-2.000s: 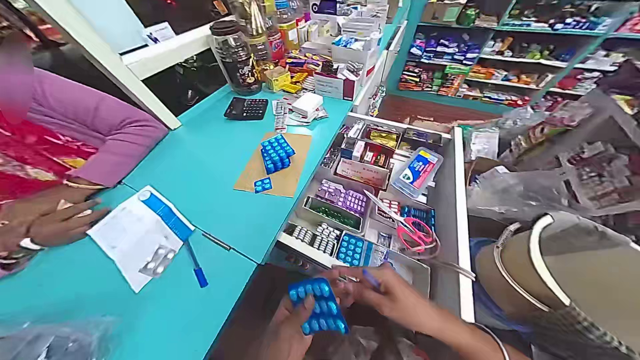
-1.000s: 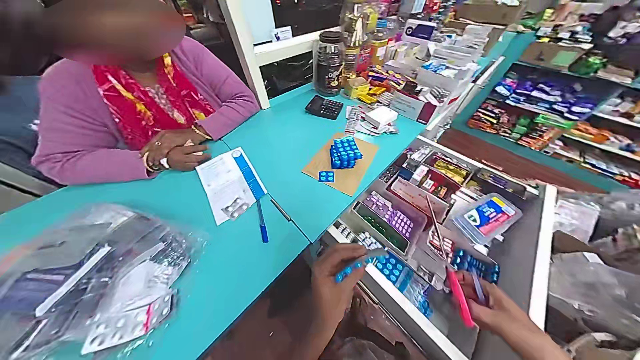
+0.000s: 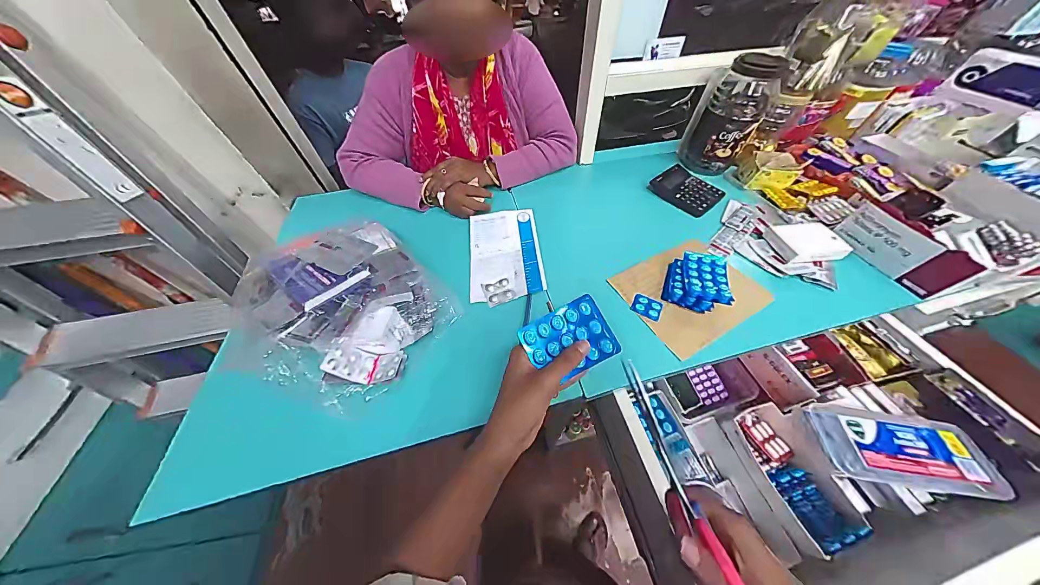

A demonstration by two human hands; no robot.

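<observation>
My left hand (image 3: 528,398) pinches a blue blister pack of tablets (image 3: 569,335) above the turquoise counter's near edge. In my right hand (image 3: 723,532) is a pair of scissors (image 3: 666,447) with pink handles, its blades pointing up and away over the drawer's left side. Beyond my hands, a stack of blue blister packs (image 3: 697,280) and a small cut piece of blister (image 3: 647,306) lie on a brown paper envelope (image 3: 691,333). A printed paper sheet (image 3: 497,252) with a small silver blister piece (image 3: 499,290) lies beyond the left hand.
A person (image 3: 463,122) in a purple cardigan sits across the counter, hands folded on it. A clear plastic bag (image 3: 349,301) of medicine packs lies at left. An open drawer (image 3: 910,520) of medicine boxes is at right. A calculator (image 3: 686,189) and jars (image 3: 735,114) stand farther back.
The view has swung left. My left hand now holds the blister pack up over the counter's edge. The scissors, lying in the drawer two seconds ago, are in my right hand.
</observation>
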